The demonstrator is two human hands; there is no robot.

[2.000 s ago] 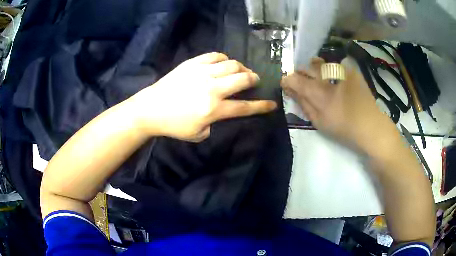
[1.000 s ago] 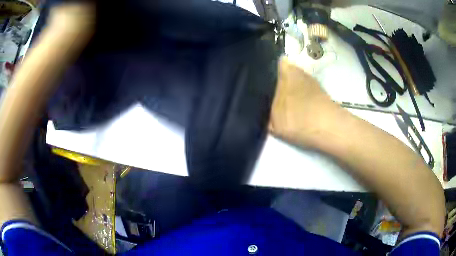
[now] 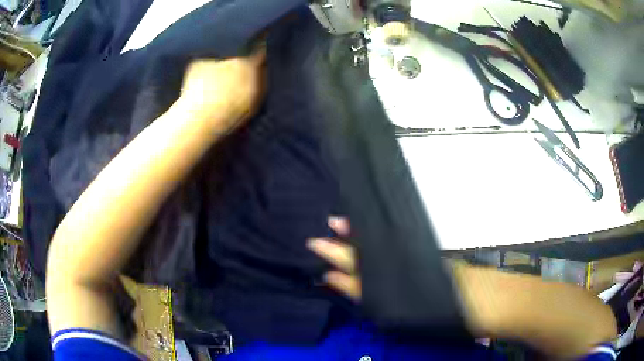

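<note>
A large dark garment panel (image 3: 268, 176) covers the left and middle of the table and hangs over the front edge. A straight dark band of cloth (image 3: 388, 211) runs from the presser foot (image 3: 359, 51) down toward me. My left hand (image 3: 224, 88) is closed on the panel, left of the presser foot. My right hand (image 3: 340, 261) is at the front edge, gripping the dark band; its fingertips show left of the band and the palm is hidden under it. Both hands are slightly blurred.
Black-handled shears (image 3: 505, 92), a bundle of black strips (image 3: 551, 56) and a thin brown-handled tool (image 3: 540, 76) lie right of the machine. Thread snips (image 3: 570, 163) lie nearer me. A phone with a reddish edge (image 3: 628, 169) is at far right. A yellow frame (image 3: 154, 317) shows below left.
My left hand has come back from the far left onto the panel. My right hand has moved from beside the foot down toward me and holds the band. The cloth now covers the front left of the table.
</note>
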